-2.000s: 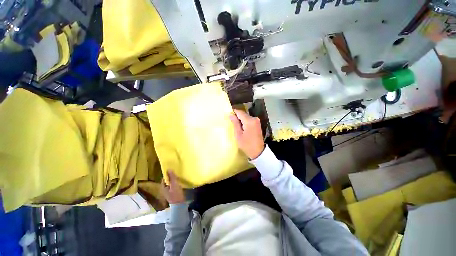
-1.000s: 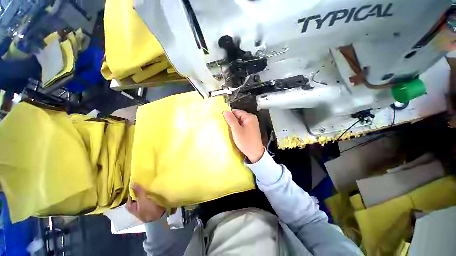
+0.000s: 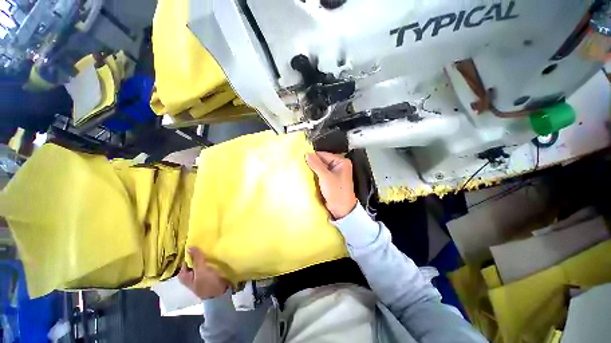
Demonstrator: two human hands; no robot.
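A yellow workpiece (image 3: 261, 208) lies in front of me, its upper right corner at the needle area (image 3: 315, 120) of the white sewing machine (image 3: 429, 74) marked "TYPICAL". My right hand (image 3: 333, 184) grips the right edge of the workpiece just below the needle area, thumb and fingers pinched together. My left hand (image 3: 203, 275) holds the lower left corner, its fingers partly hidden by the workpiece. The needle tip is too small to tell.
A large folded yellow bundle (image 3: 80, 221) is at the left, close to the workpiece. A yellow stack (image 3: 187, 67) stands behind the machine. A green cap (image 3: 552, 119) is on the machine's right. Grey-beige sheets (image 3: 549, 248) and yellow pieces lie lower right. The table has a ragged yellow edge (image 3: 429, 193).
Over the two seconds, my left hand has moved left and down along the workpiece, which looks spread wider. My right hand stays on the right edge near the needle area. The camera view has shifted slightly.
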